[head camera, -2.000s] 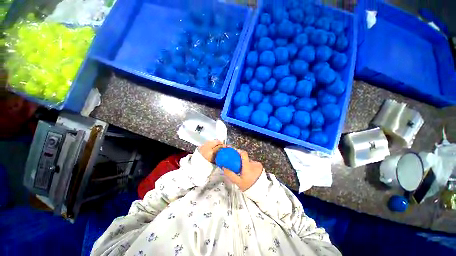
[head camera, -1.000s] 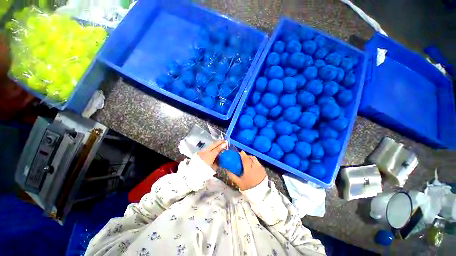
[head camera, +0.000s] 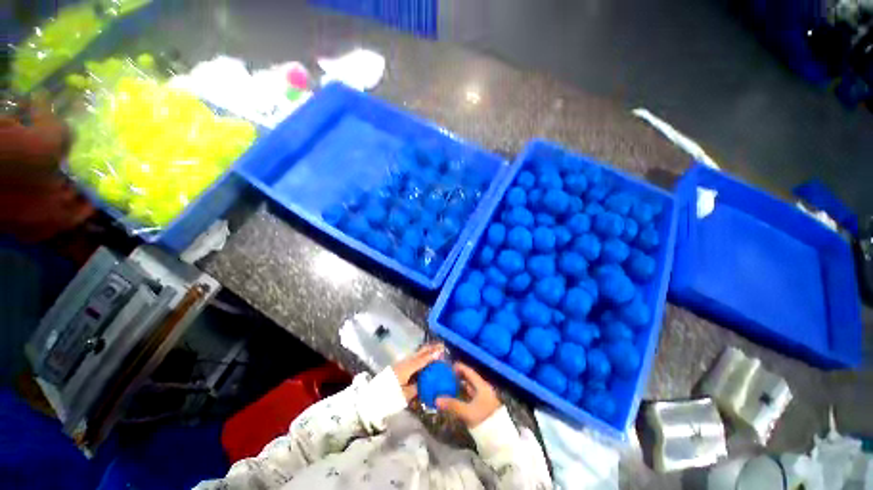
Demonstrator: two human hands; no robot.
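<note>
A blue ball (head camera: pixel 438 381) is held between my two hands at the bench edge. My left hand (head camera: pixel 415 369) is on the ball's left side, its fingers near a shiny clear edge that looks like a plastic bag. My right hand (head camera: pixel 473 398) grips the ball's right side. How far the bag covers the ball cannot be told. The stack of clear bags (head camera: pixel 381 335) lies just beyond my left hand. The bulk crate (head camera: pixel 647 368) heaped with matte blue balls stands ahead to the right. The crate of glossy bagged balls (head camera: pixel 316 216) stands to its left.
A shallow blue crate (head camera: pixel 766 273) is at right. Bag bundles (head camera: pixel 685 434), white cloth (head camera: pixel 580 454) and a mug (head camera: pixel 761 473) lie at the lower right. Yellow-green bagged items (head camera: pixel 158 144) are at left beside another person's arm (head camera: pixel 33 177). A grey machine (head camera: pixel 96 325) and red stool (head camera: pixel 278 413) are below left.
The camera view has tilted up, so crates and hands appear lower and more of the far bench shows. The ball is still held in both hands.
</note>
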